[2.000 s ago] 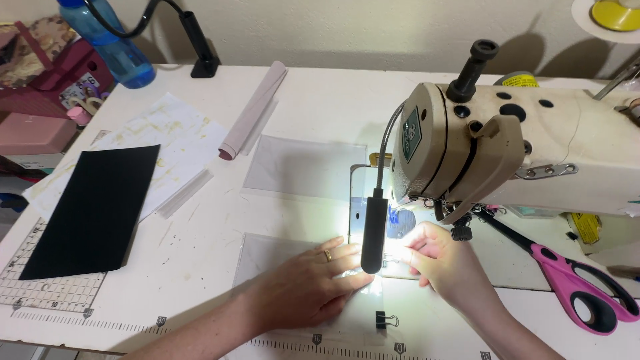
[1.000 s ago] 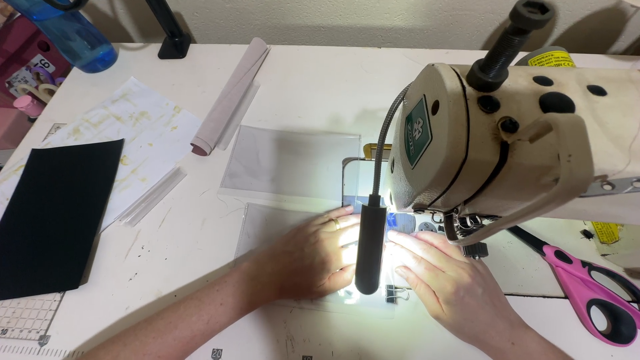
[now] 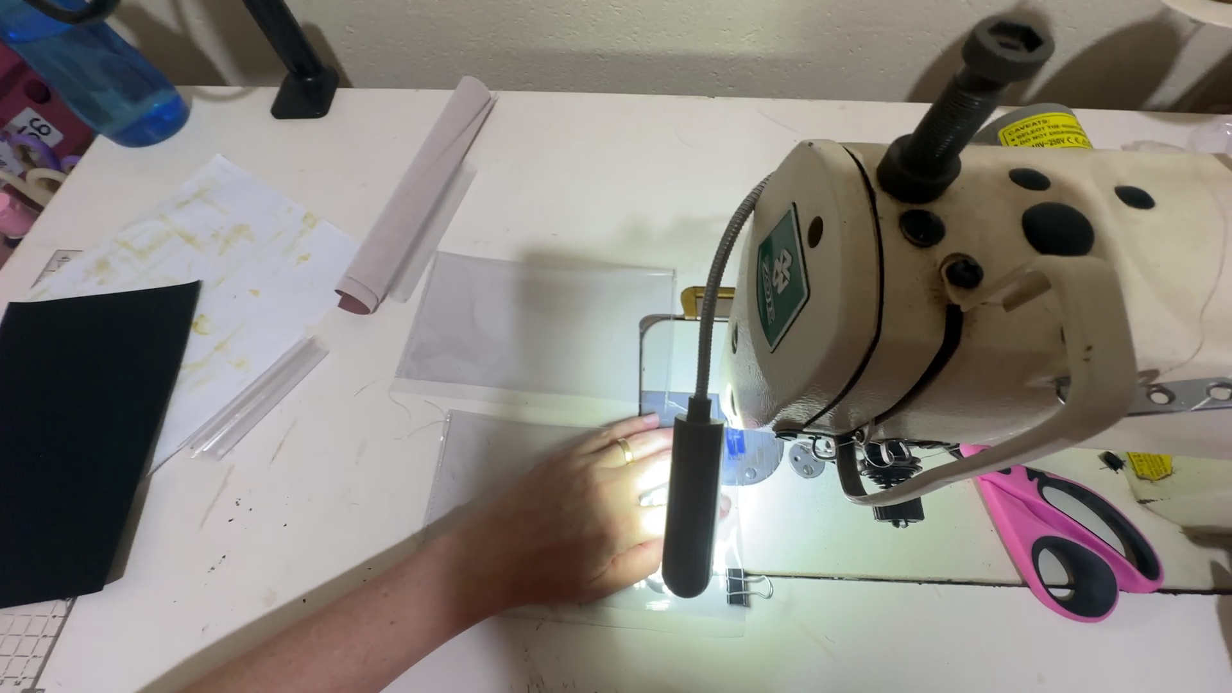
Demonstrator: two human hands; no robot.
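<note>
My left hand (image 3: 597, 510) lies flat, palm down, on a clear plastic sheet (image 3: 481, 452) beside the needle area of a sewing machine (image 3: 924, 289). A gold ring is on one finger. A black lamp (image 3: 691, 510) on a flexible neck hangs over its fingertips and hides part of them, with bright glare around. At the sheet's right edge sits a black binder clip (image 3: 739, 587). Something blue (image 3: 735, 445) shows near the metal needle plate (image 3: 760, 462). My right hand is out of view.
Another clear plastic piece (image 3: 539, 327) lies behind. Pink-handled scissors (image 3: 1068, 549) rest at right. At left are black material (image 3: 77, 433), marked white paper (image 3: 260, 241), a rolled pinkish sheet (image 3: 419, 192), clear strips (image 3: 260, 399), a ruler (image 3: 34, 635) and a blue bottle (image 3: 106, 77).
My right hand, beside the lamp in both earlier frames, has left the view. My left hand remains on the plastic sheet by the machine.
</note>
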